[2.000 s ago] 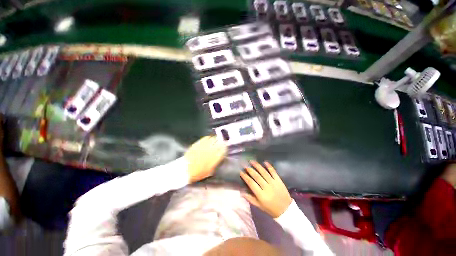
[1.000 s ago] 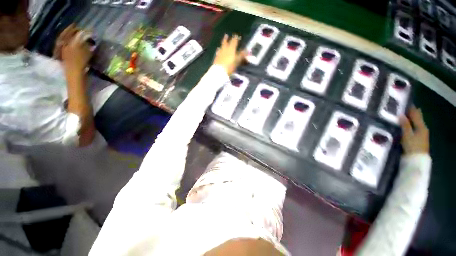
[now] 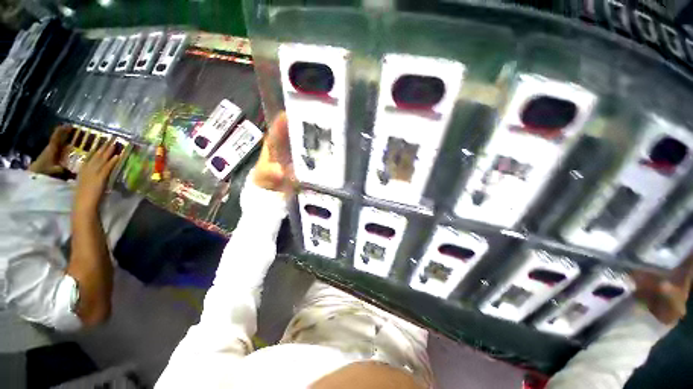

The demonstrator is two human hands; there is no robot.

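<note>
A clear plastic tray (image 3: 361,199) is tilted up close before me, with two rows of white phones, backs showing. One phone (image 3: 399,163) in the far row shows a black oval window and a grey recess. The near row holds smaller-looking phones (image 3: 319,228). My left hand (image 3: 275,156) grips the tray's left edge; its fingers are partly hidden behind it. My right hand (image 3: 661,292) is at the tray's lower right corner and holds it, partly hidden and blurred.
Two white phones (image 3: 234,150) lie on the bench at left, by a screwdriver-like orange tool (image 3: 159,161). Another tray of phones (image 3: 137,53) lies behind. A person (image 3: 87,205) at left holds several yellow-edged units (image 3: 95,144). More phones (image 3: 646,26) show at upper right.
The tray has risen from the bench towards the camera and tilted, held by both my hands. The person at left now has both hands on a group of units.
</note>
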